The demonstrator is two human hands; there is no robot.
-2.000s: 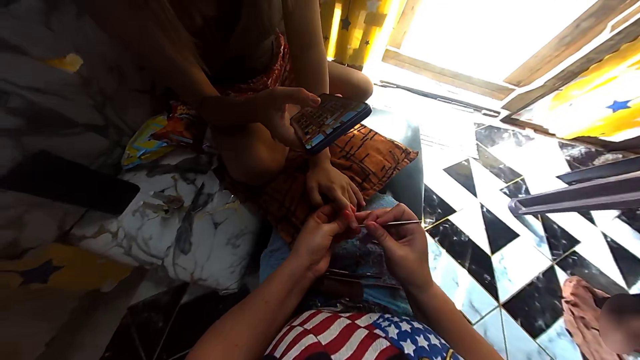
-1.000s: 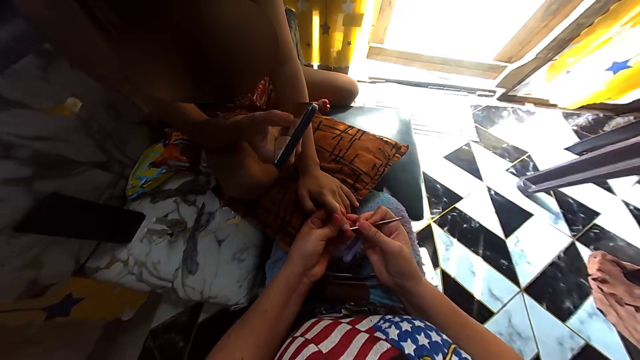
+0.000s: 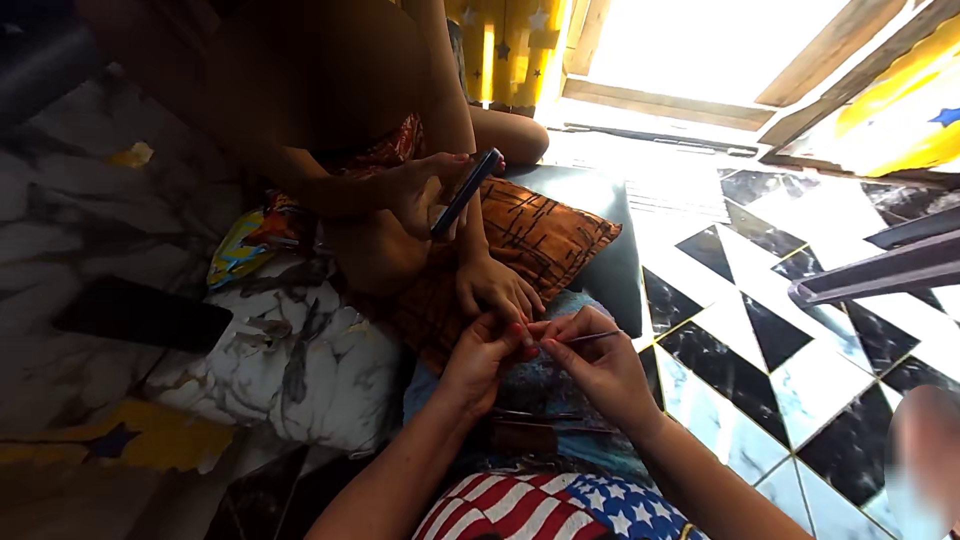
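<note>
My left hand grips a finger of another person's hand, which rests palm down on an orange-brown patterned pillow. In my right hand is a thin stick-like tool, its tip end close to that fingertip. What kind of tool it is, I cannot tell. Beneath my hands lies a blue-grey cloth. The other person, seated opposite, holds a smartphone in the other hand, tilted edge-on to my view.
To the left, a dark phone-like slab lies by a marble-patterned cushion, with a colorful packet behind. A dark padded seat carries the pillow. Purple-grey furniture legs reach in at right over the black-and-white tiled floor.
The other person's phone has turned from showing its screen to edge-on. My hands stay at the same fingers, and the angle of the tool has shifted slightly.
</note>
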